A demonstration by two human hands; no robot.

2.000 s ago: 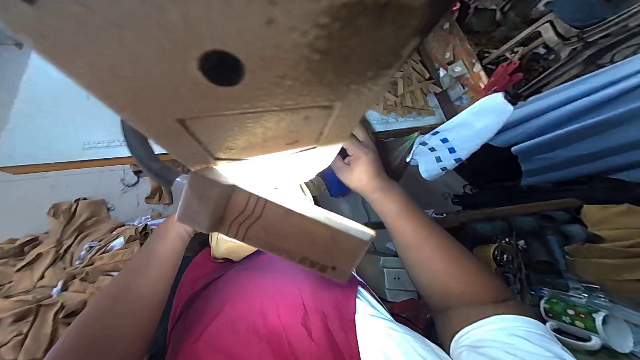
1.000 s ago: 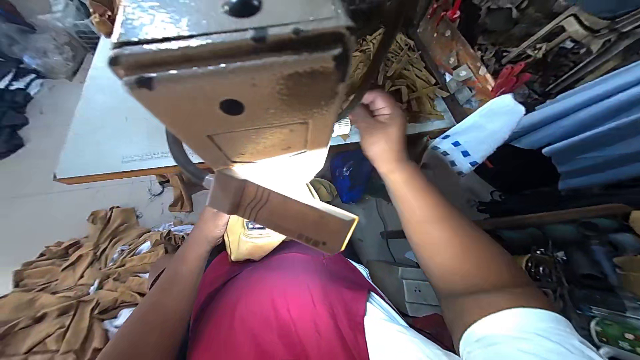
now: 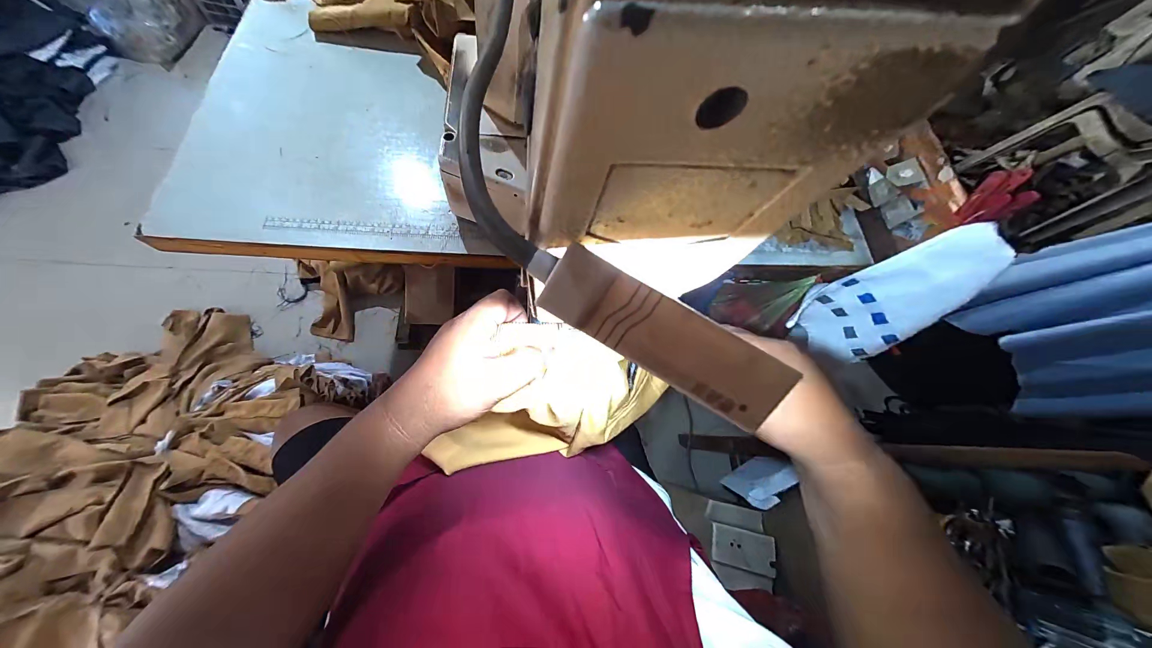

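Note:
My left hand [image 3: 472, 364] pinches a piece of yellow-tan cloth [image 3: 531, 432] between thumb and fingers, just below a sewing machine's head [image 3: 684, 117]. The cloth hangs over my lap and is brightly lit. A brown rectangular lamp [image 3: 670, 337] on a dark flexible neck [image 3: 481, 153] covers the right part of the cloth. My right hand [image 3: 792, 387] is behind the lamp's far end; its fingers are mostly hidden, so what it touches does not show.
A white sewing table [image 3: 315, 135] with a printed ruler lies at the upper left. A heap of brown cloth [image 3: 99, 477] covers the floor at left. White cloth with blue squares [image 3: 909, 288] and blue fabric [image 3: 1071, 315] are at right, above cluttered tools.
My right hand has come down from beside the machine and the scrap pile to behind the lamp. My left hand, largely hidden by the lamp before, now shows on the cloth. The view has shifted.

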